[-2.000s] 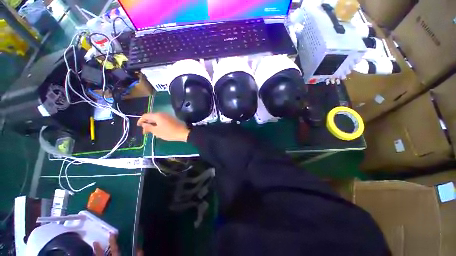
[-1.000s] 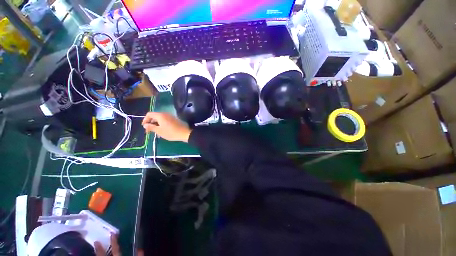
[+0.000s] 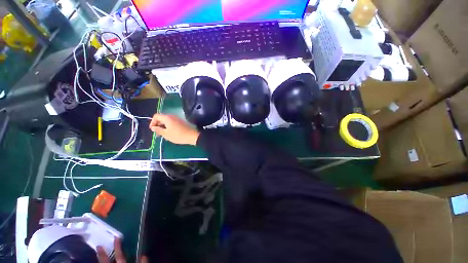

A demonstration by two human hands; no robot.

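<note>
My right hand (image 3: pixel 174 128) reaches in over the green bench, its fingertips pinched on a thin white lead (image 3: pixel 161 150). One part of the lead hangs below the fingers over the bench edge; the plug end is hidden or too small to tell. A white dome camera (image 3: pixel 43 244) with a black ball lies at the bottom left. Fingers of my left hand (image 3: pixel 112 254) touch its white bracket; the rest of this hand is cut off by the bottom edge, so its grip is unclear. Several white test cables (image 3: pixel 82 77) run tangled at the left.
Three dome cameras (image 3: pixel 248 100) stand below the keyboard (image 3: pixel 215 46) and monitor (image 3: pixel 220 10). A white instrument (image 3: pixel 343 49) and a yellow tape roll (image 3: pixel 358 131) are at right, beside cartons (image 3: pixel 405 215). An orange block (image 3: pixel 103 203) and a black case (image 3: pixel 36 92) are at left. A gap separates the benches.
The view has shifted slightly, so the bench things sit a little further right. My right hand keeps its pinch near the same place; my left fingers stay at the camera.
</note>
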